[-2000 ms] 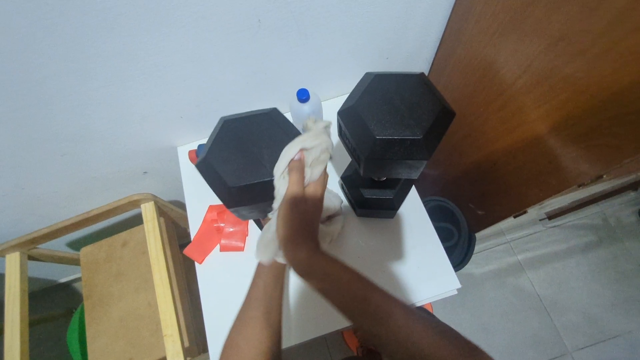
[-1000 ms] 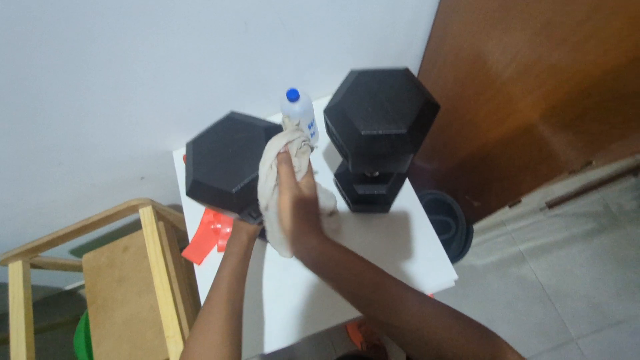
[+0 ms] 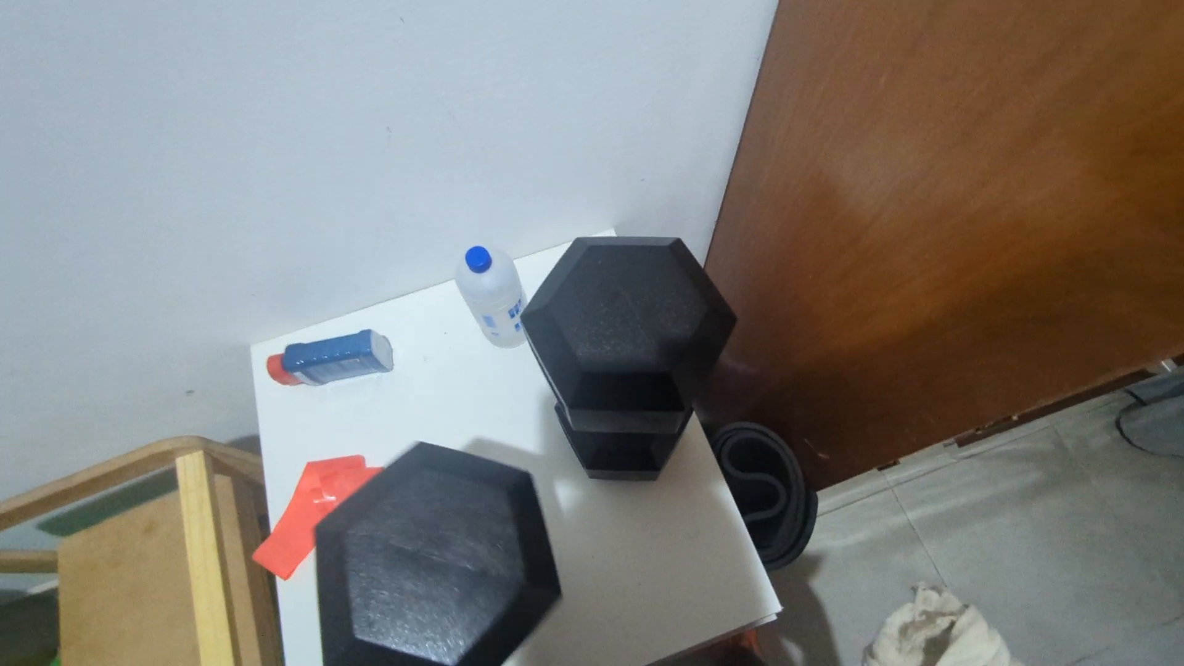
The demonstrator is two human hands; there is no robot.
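Neither of my hands shows in the head view. A black hexagonal dumbbell (image 3: 629, 314) stands on end at the right side of the white table. The hexagonal head of another black dumbbell (image 3: 435, 564) fills the lower left part of the tabletop; its lower part is cut off by the frame. An off-white cloth (image 3: 939, 634) is at the bottom right edge, and what holds or supports it is hidden. A clear bottle with a blue cap (image 3: 495, 301) stands near the wall. A blue bottle with a red cap (image 3: 338, 358) lies on its side. A red-orange flat strip (image 3: 310, 518) lies beside the near dumbbell.
The white table (image 3: 647, 546) stands against a pale wall (image 3: 370, 166). Wooden-framed furniture (image 3: 199, 536) is at the left. A brown door (image 3: 925, 213) and a rolled black mat (image 3: 768, 499) are at the right, above grey floor tiles (image 3: 980, 499).
Both hands have left the view. The cloth has moved from the left dumbbell to the bottom right. That dumbbell is now nearer the table's front, and the blue bottle shows fully.
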